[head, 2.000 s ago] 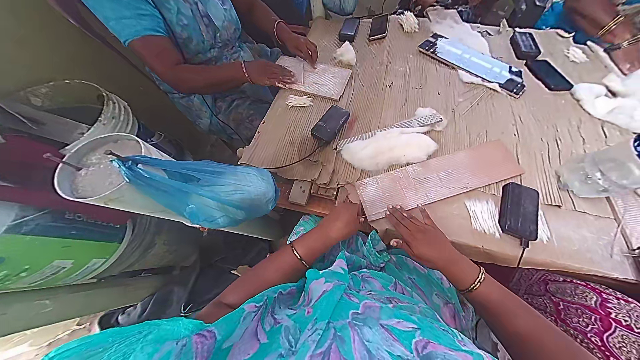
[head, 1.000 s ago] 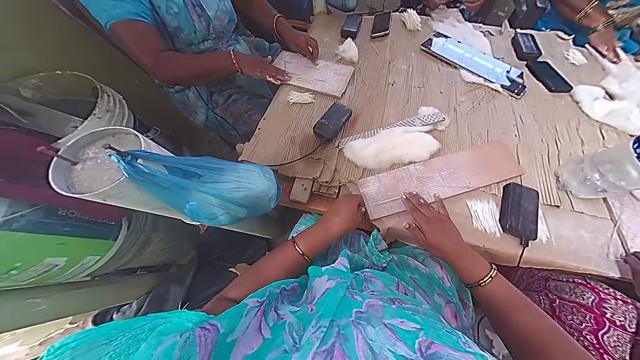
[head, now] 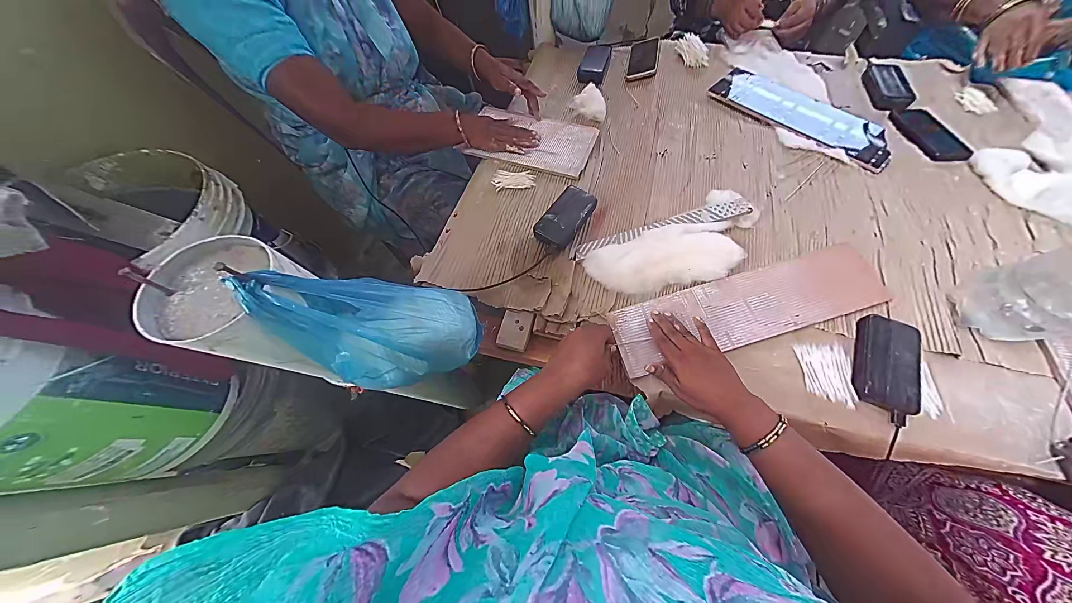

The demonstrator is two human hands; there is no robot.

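Note:
A long pinkish board (head: 762,301) with rows of fine ridges lies slanted across the table's near edge. My right hand (head: 691,360) rests flat on its left part, fingers slightly spread. At the board's left end is my left hand (head: 586,356), its fingers curled against the corner; whether they grip the board is hidden. Just behind the board lie a wad of white cotton (head: 666,260) and a patterned strip (head: 670,226). A bundle of white sticks (head: 825,373) and a black corded device (head: 888,364) sit near the board's right end.
Corrugated cardboard (head: 837,209) covers the table. Across the left corner, a co-worker's hands lie on another board (head: 557,146). A blue plastic bag (head: 368,327) hangs by a white bucket (head: 201,293) at left. Phones, a reflective panel (head: 804,117) and more cotton (head: 1030,184) lie farther back.
My right hand has moved left along the board, toward its left end. My left hand stays by the left corner. The co-worker's near hand has shifted farther onto the other board.

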